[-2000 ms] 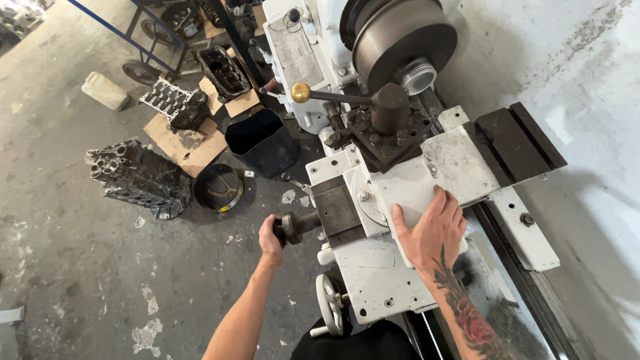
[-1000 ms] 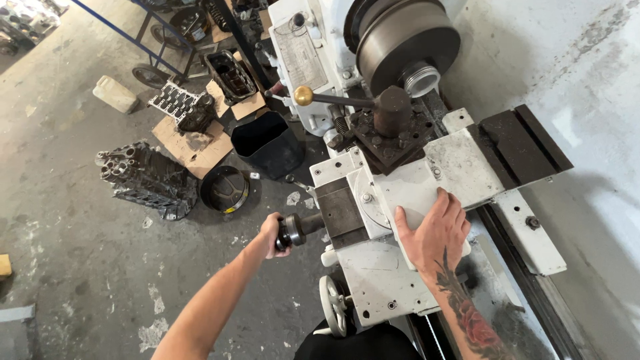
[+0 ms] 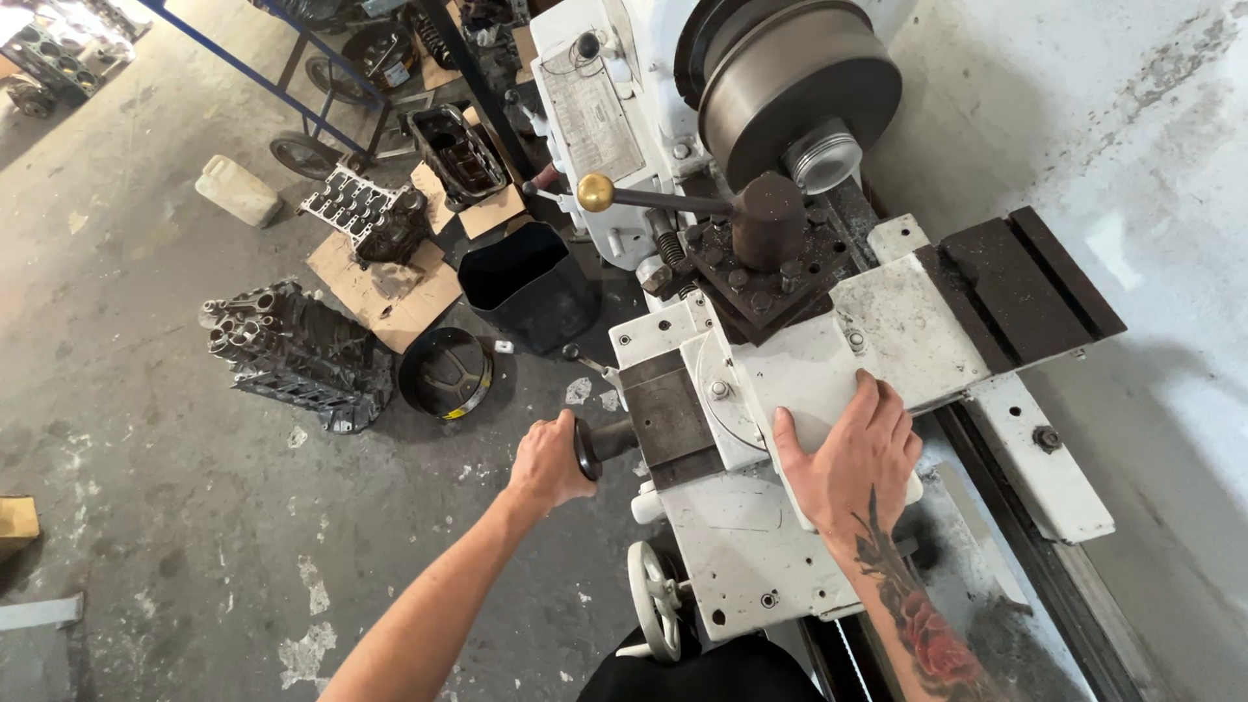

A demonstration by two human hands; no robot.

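My left hand [image 3: 553,462] is closed around the dark cross-slide handwheel [image 3: 587,449] of a metal lathe; its grip handle is hidden. Spread over the white top slide [image 3: 801,375], my right hand [image 3: 850,453] rests with thumb and fingers apart and does not close on anything. Beyond the right hand stands a dark tool post [image 3: 767,229] with a brass-knobbed lever [image 3: 597,193]. A large grey metal cylinder [image 3: 795,93] with a threaded end sits at the spindle above it. The white carriage handwheel [image 3: 653,602] is below, untouched.
A black bin [image 3: 531,292] and a round pan [image 3: 446,375] stand on the floor left of the lathe. Near them are an engine block [image 3: 297,356], a cylinder head [image 3: 363,210] on cardboard and a plastic jug [image 3: 237,190]. A wall [image 3: 1160,253] rises at the right.
My left hand has shifted its position around the handwheel, which it still touches. The right hand stays on the top slide.
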